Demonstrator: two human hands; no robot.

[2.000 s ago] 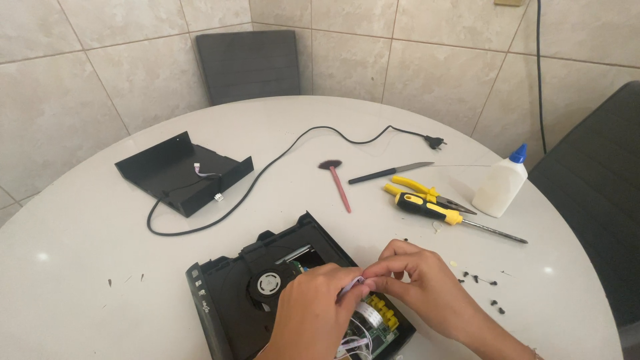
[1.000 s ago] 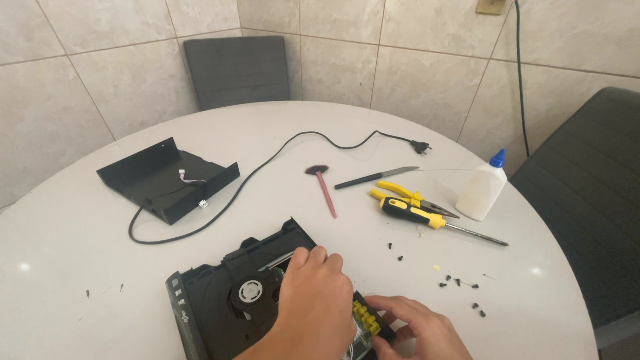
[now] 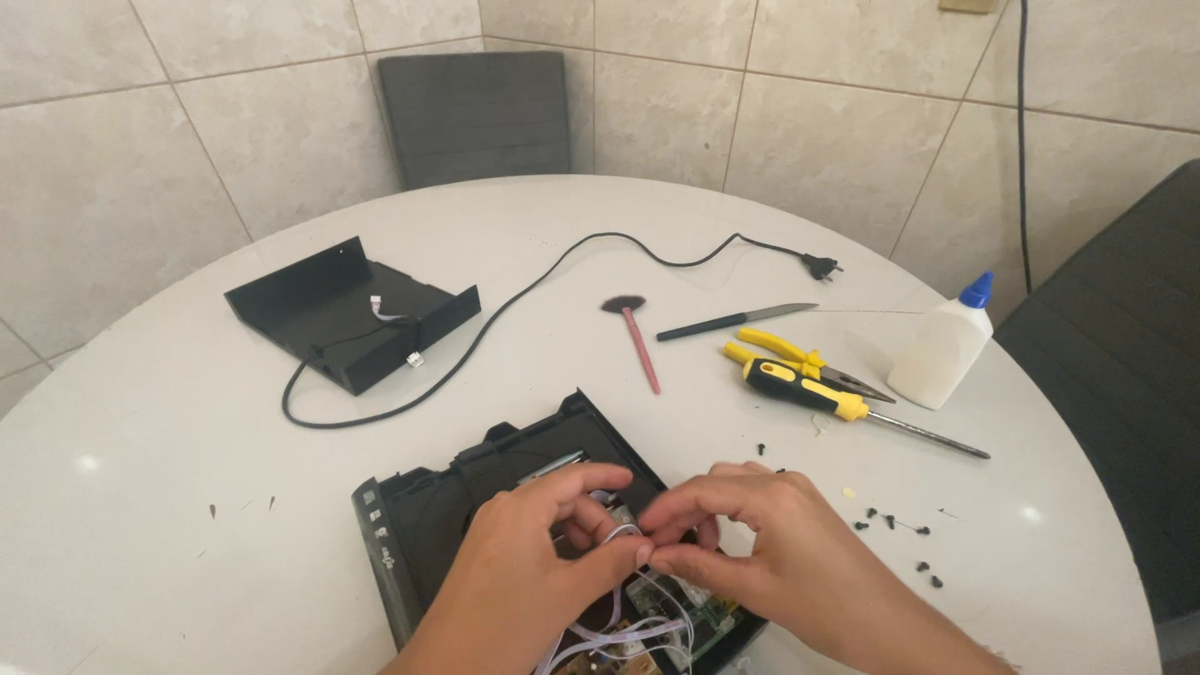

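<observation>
A black plastic device housing (image 3: 380, 553), open on top, lies at the near edge of the round table. Inside it a green circuit board (image 3: 717, 614) and a bundle of thin white-grey wires (image 3: 623, 637) show at the right. Over the housing, my left hand (image 3: 544, 544) pinches a loop of the wires between thumb and fingers. My right hand (image 3: 750, 534) meets it from the right, thumb and fingertips at the same wires. The wire ends between the fingertips are hidden, and my left hand covers much of the housing's middle.
Back left lies a black cover (image 3: 347, 309) with a power cord (image 3: 553, 267). Toward the right are a pink-handled brush (image 3: 642, 352), a knife (image 3: 736, 322), yellow pliers (image 3: 787, 349), a screwdriver (image 3: 806, 389), a white bottle with blue cap (image 3: 942, 352) and several black screws (image 3: 891, 522).
My right hand has left the yellow connectors at the housing's right edge and come up beside my left hand. The wires, hidden a second ago, now show between both hands.
</observation>
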